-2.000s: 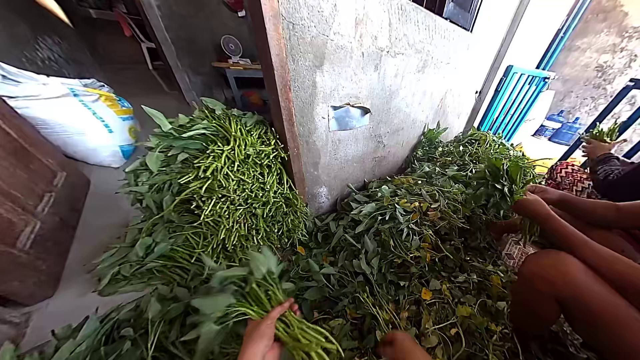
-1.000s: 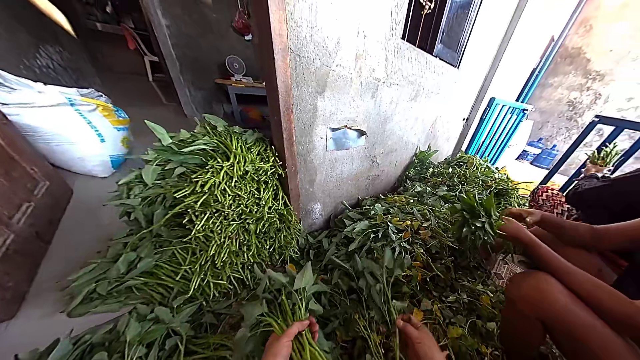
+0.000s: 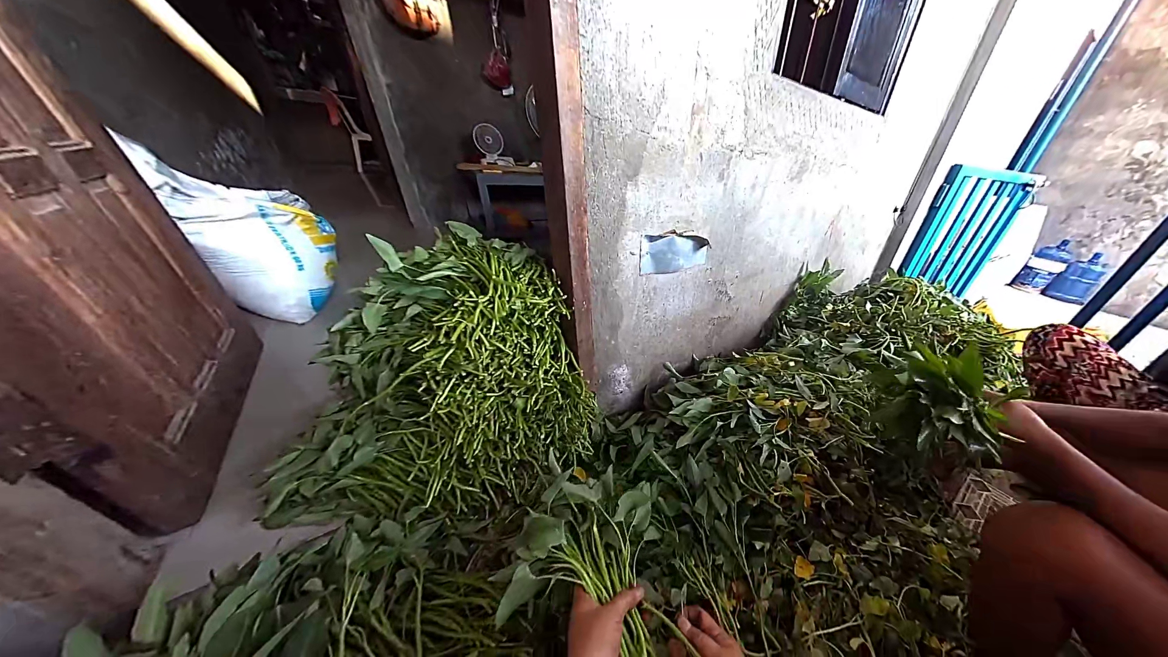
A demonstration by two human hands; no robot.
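Note:
My left hand [image 3: 602, 620], at the bottom centre, grips a bunch of leafy green stems [image 3: 598, 557] with the leaves pointing up and away. Close on its right, my right hand [image 3: 704, 634] has its fingers curled around a thin stem beside the bunch; its lower part is cut off by the frame. Behind the left hand rises a tall stack of bundled greens [image 3: 493, 356], cut stem ends facing me. A loose heap of greens [image 3: 766, 438] with some yellow leaves spreads to the right along the wall.
A co-worker's hand [image 3: 1013, 424] holds another leafy bunch [image 3: 949, 401] at right, above a bent knee. More greens [image 3: 301, 593] lie at lower left. A wooden door [image 3: 109, 301], a white sack [image 3: 265, 246], a concrete wall [image 3: 730, 182] and a blue gate [image 3: 967, 224] surround the heaps.
My right hand has moved left, close to the bunch in my left hand. At two seconds ago that bunch was tilted with its leaves to the left; now it stands more upright.

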